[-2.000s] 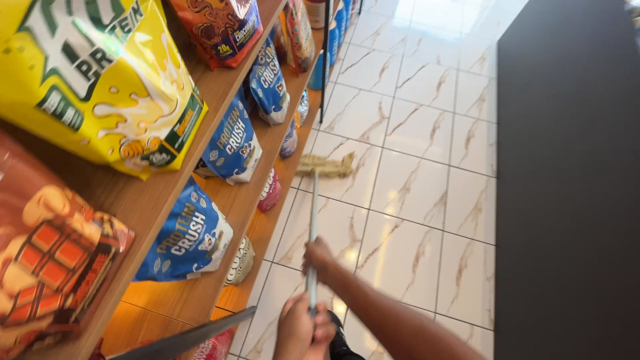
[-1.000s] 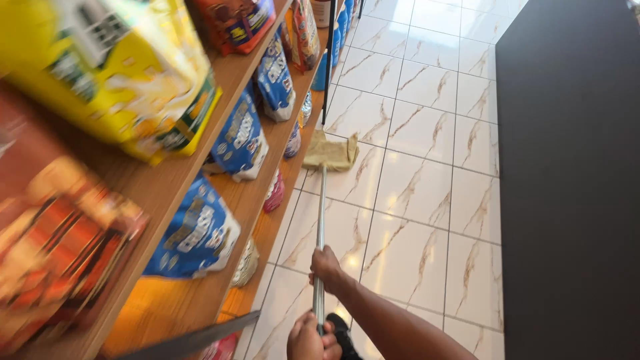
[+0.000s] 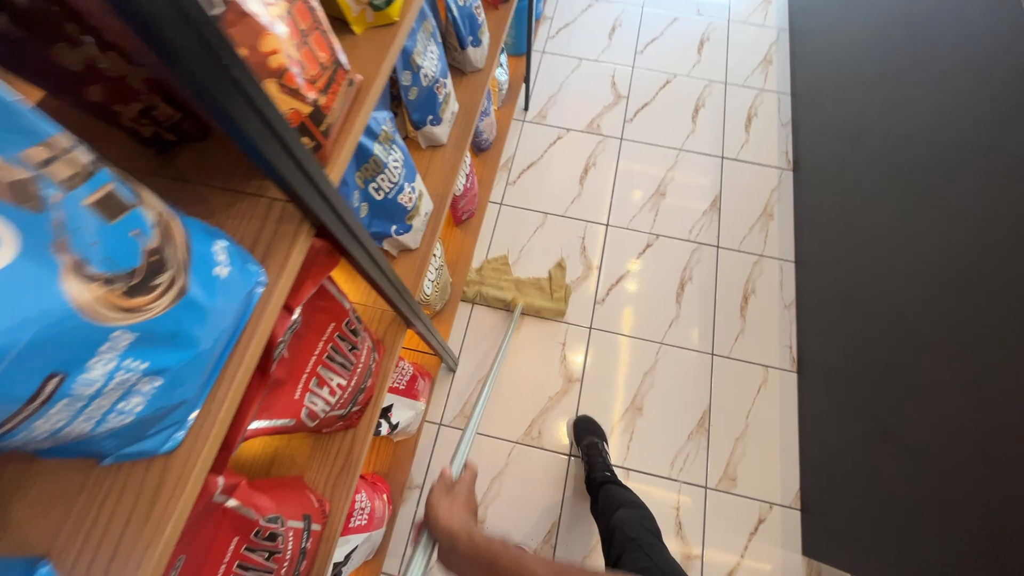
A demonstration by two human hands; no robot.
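My right hand (image 3: 452, 504) is closed around a pale metal pole (image 3: 488, 384) at the bottom of the view, its forearm reaching in from the lower right. The pole slants up to a damp-looking tan cloth (image 3: 520, 290), which lies bunched and creased across its far end on the marble-patterned floor tiles (image 3: 648, 280). The cloth's left edge is beside the foot of the wooden shelves. What the cloth covers at the pole's end is hidden. The pole's near end runs out of view at the bottom, and my left hand is not in view.
Wooden shelves (image 3: 240, 384) with a black metal upright (image 3: 320, 184) stand along the left, holding blue bags (image 3: 388, 188), red bags (image 3: 320, 368) and other pouches. A dark flat panel (image 3: 904, 280) borders the right side. My foot in a black shoe (image 3: 590, 436) is on the tiles.
The view has shifted along the shelves, bringing red bags into sight. My foot and leg now show more fully. My left hand, on the pole before, has left the view.
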